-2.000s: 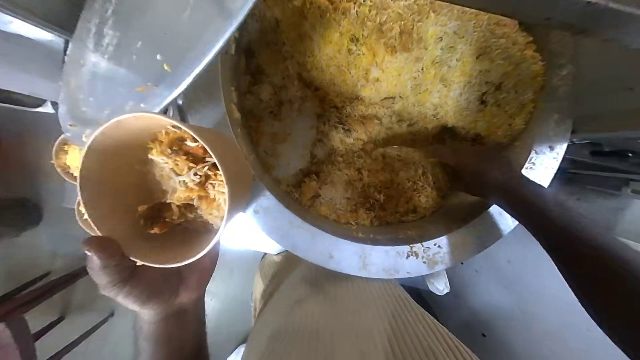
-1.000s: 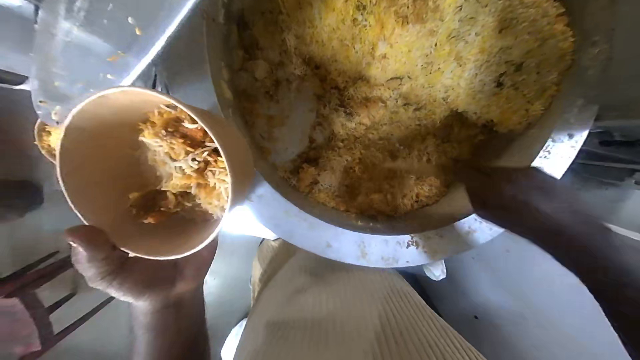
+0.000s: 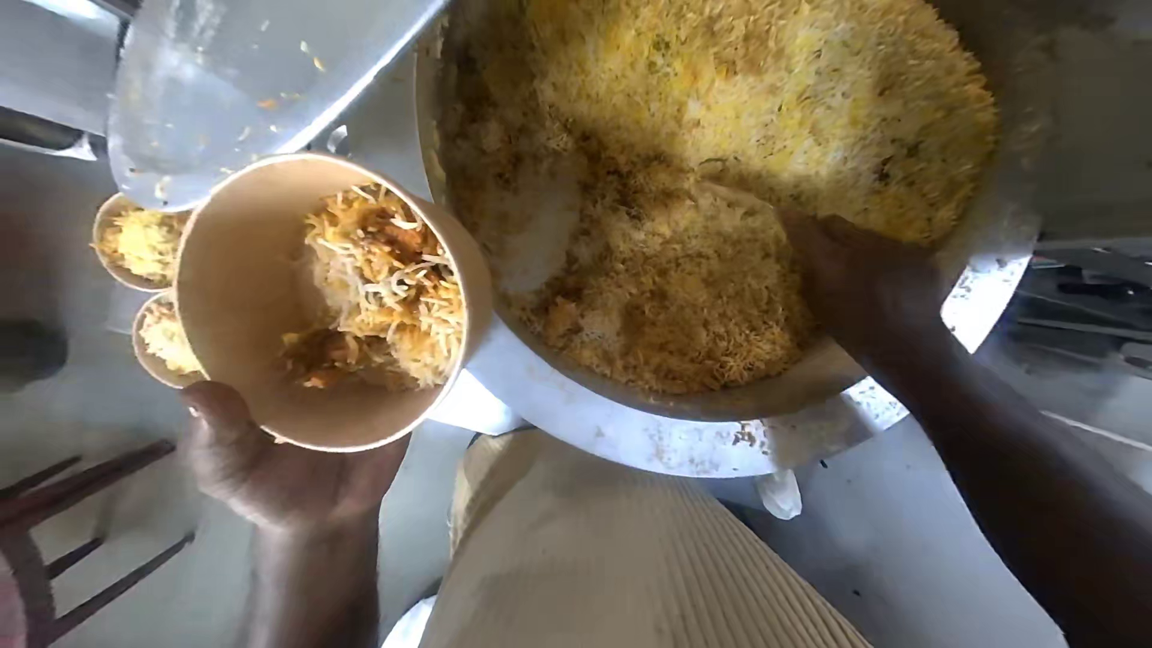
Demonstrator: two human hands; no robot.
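My left hand (image 3: 292, 468) grips a brown paper tub (image 3: 243, 270) from below, its thumb against the outer wall. Orange and white rice with darker pieces (image 3: 387, 288) lies along the right side of the tub's inside. To its right stands a large round metal pot (image 3: 720, 409) of yellow and brown rice (image 3: 765, 90). Inside the pot, my right hand (image 3: 846, 261) is closed at the edge of what looks like a shallow dish (image 3: 738, 196), mostly hidden by rice; its exact kind cannot be told. A pale smooth patch shows at the pot's left inner side.
Two smaller paper tubs of rice (image 3: 139, 243) (image 3: 166, 337) stand left of the held tub. Above it is a metal sheet or lid (image 3: 234, 81) with stray grains. A wide metal rim (image 3: 630, 445) surrounds the pot's near side. Dark red chair parts (image 3: 90, 477) show at lower left.
My left hand has brought the tub closer to the view and slightly toward the pot. My right hand has moved within the rice, staying at the pot's right side.
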